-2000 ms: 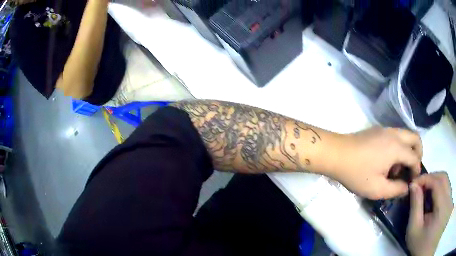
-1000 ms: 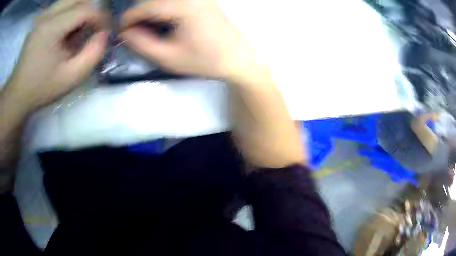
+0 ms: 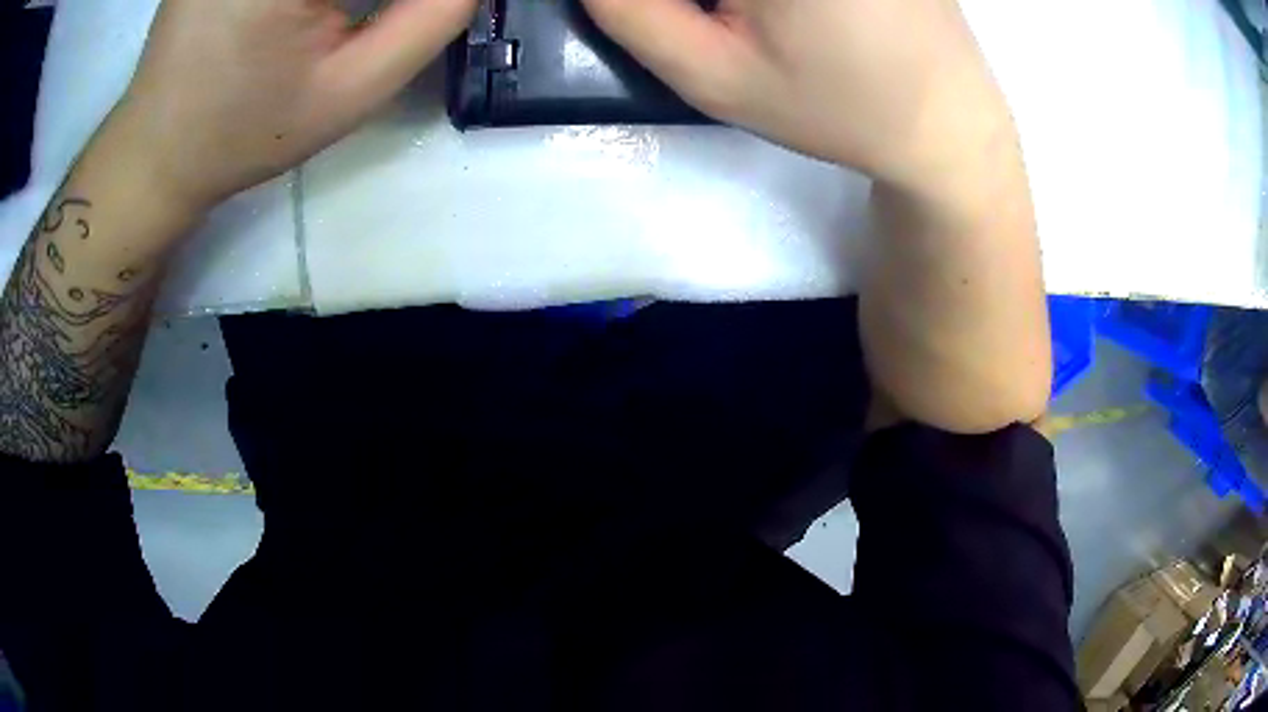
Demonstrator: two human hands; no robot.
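Note:
A black cover or end panel with a raised rim lies flat on the white foam sheet at the top of the view, its upper part cut off by the edge. A small clip-like feature shows near its left end. My left hand is at the panel's left end, its thumb reaching towards the slots. My right hand is over the panel's right part and hides it. The fingertips of both hands are cut off by the top edge, so whether they hold anything cannot be seen.
White foam sheet covers the bench up to its front edge. A dark object is at the far left. Blue stool parts and a cardboard box are at lower right, on a grey floor with yellow lines.
The view has swung round towards the bench front; the black boxes and the other person's arm are gone from it. My hands, earlier close together over the panel, are now farther apart.

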